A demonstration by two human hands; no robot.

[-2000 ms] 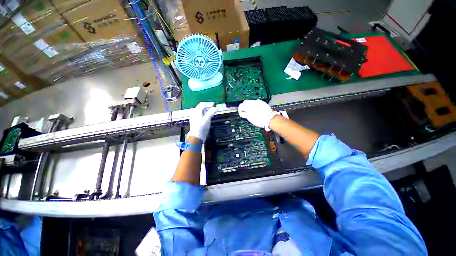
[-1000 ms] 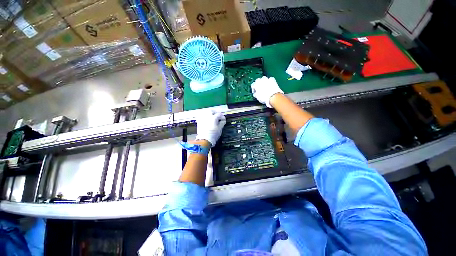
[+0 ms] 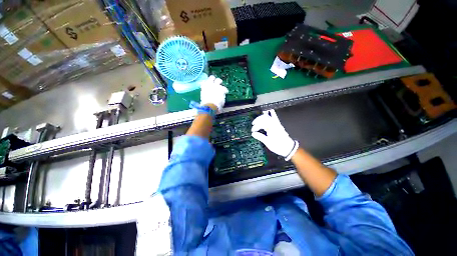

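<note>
A green circuit board (image 3: 238,154) crowded with small parts sits in a dark carrier between the conveyor rails in front of me. My left hand (image 3: 213,93), in a white glove with a blue wrist strap, is over the left side of the component tray (image 3: 237,80) beside the fan. Whether it holds a part cannot be seen. My right hand (image 3: 273,132), gloved in white, is above the right part of the board, with fingertips bent together. Anything between the fingertips is too small to tell.
A light blue fan (image 3: 181,61) stands left of the tray. A black-and-brown fixture (image 3: 316,50) and a red sheet (image 3: 372,50) lie on the green mat (image 3: 270,52). A carrier with an orange-brown cover (image 3: 430,96) is at the far right between the rails (image 3: 340,92).
My left hand has moved from the board's upper left up to the tray. My right hand has moved from the tray back over the board. The view has shifted slightly.
</note>
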